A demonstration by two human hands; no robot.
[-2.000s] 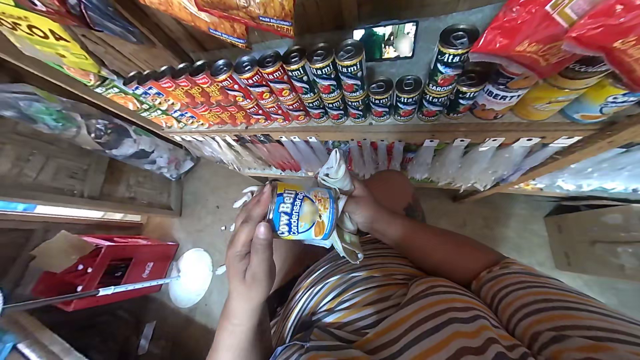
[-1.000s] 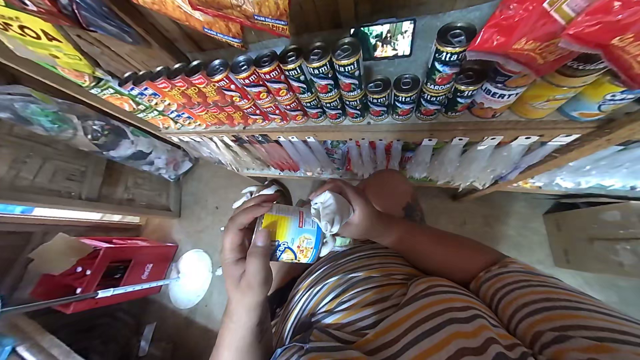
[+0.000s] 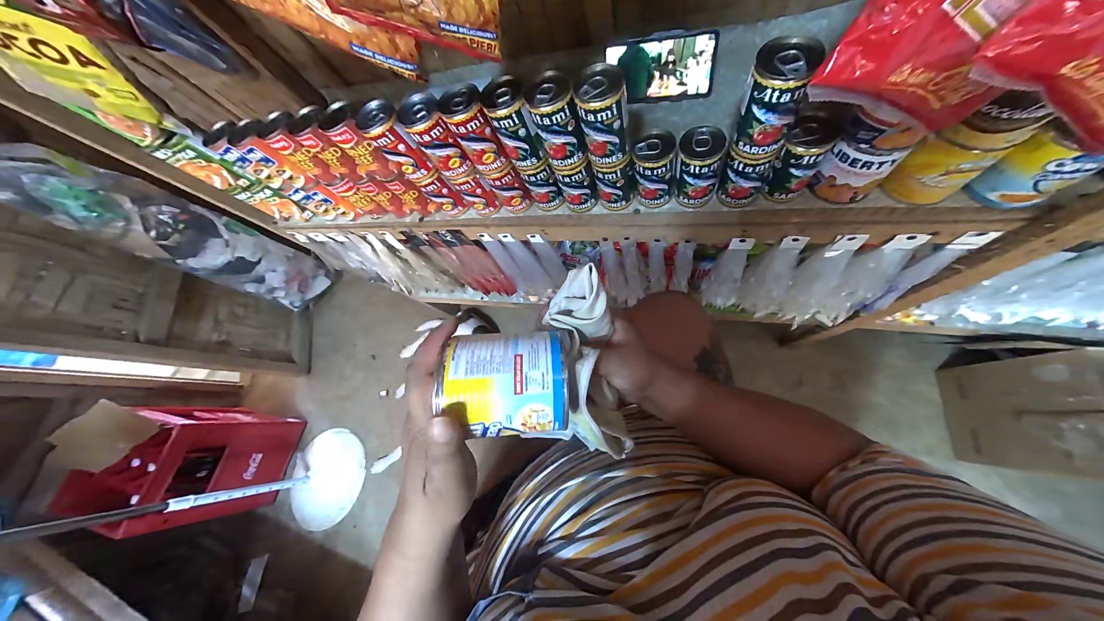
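A tin can with a yellow and blue paper label (image 3: 503,385) lies on its side in the air above my lap. My left hand (image 3: 438,431) is closed around its left end, thumb on the near side. At the can's right end, my right hand (image 3: 623,358) grips a whitish cloth (image 3: 581,304). One part of the cloth sticks up above the fist, and another hangs down beside the can's end. The fingers of my right hand are mostly hidden by the cloth.
Ahead, a wooden shelf (image 3: 655,226) bears stacked sardine tins (image 3: 604,129) and a lit phone (image 3: 662,65). Small plastic packets (image 3: 780,276) hang beneath it. A red crate (image 3: 250,457) and a round white object (image 3: 328,479) are at the lower left, a cardboard box (image 3: 1026,414) at the right.
The can has been turned in my left hand: its printed brand side showed two seconds ago, and a side with small print shows now. The cloth has shifted and bunched differently in my right hand.
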